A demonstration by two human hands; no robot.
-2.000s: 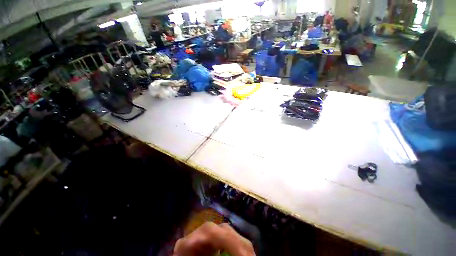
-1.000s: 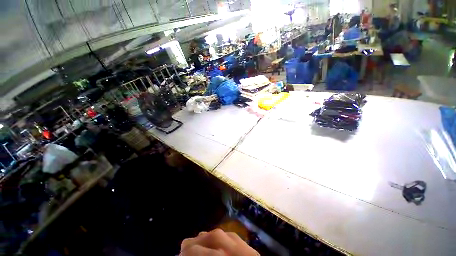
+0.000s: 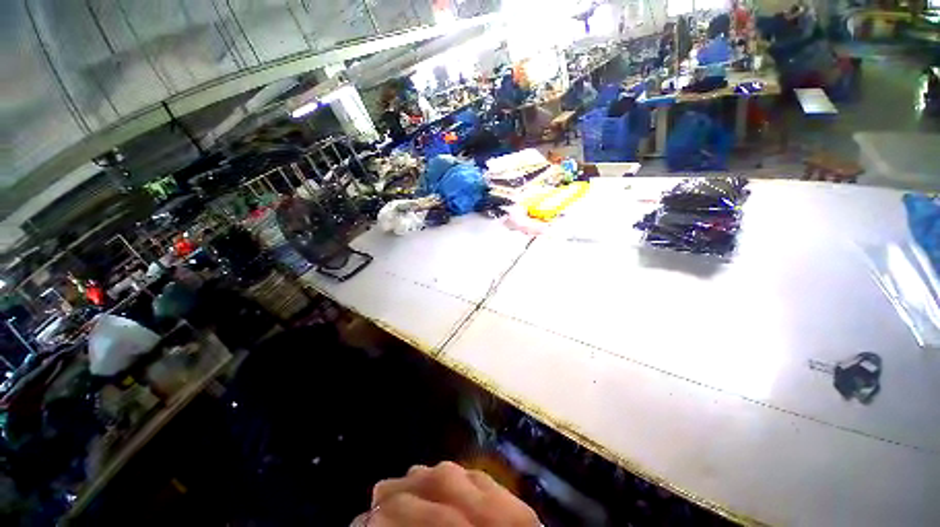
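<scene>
One curled hand, apparently my left hand [image 3: 448, 499], shows at the bottom edge, cut off by the frame. Its knuckles face up, and a thin line crosses its left side. The palm and anything inside it are hidden. My right hand is not in view. Beyond the hand is a long white table [image 3: 608, 319]. A shiny black plastic-wrapped stack [image 3: 696, 218] lies on its far part. A small black looped object, possibly scissors [image 3: 858, 377], lies at the right.
A fan [image 3: 314, 235] stands at the table's left end. White bundles [image 3: 404, 216], a blue bag [image 3: 454, 183] and yellow material [image 3: 557, 201] lie at the far edge. A blue crate [image 3: 606, 136] and stool [image 3: 830, 167] stand beyond. Cluttered shelving is left.
The view has turned left and up since the first frame, so the table contents sit further right. The hand stays low and curled; a bit of green seen at it earlier no longer shows.
</scene>
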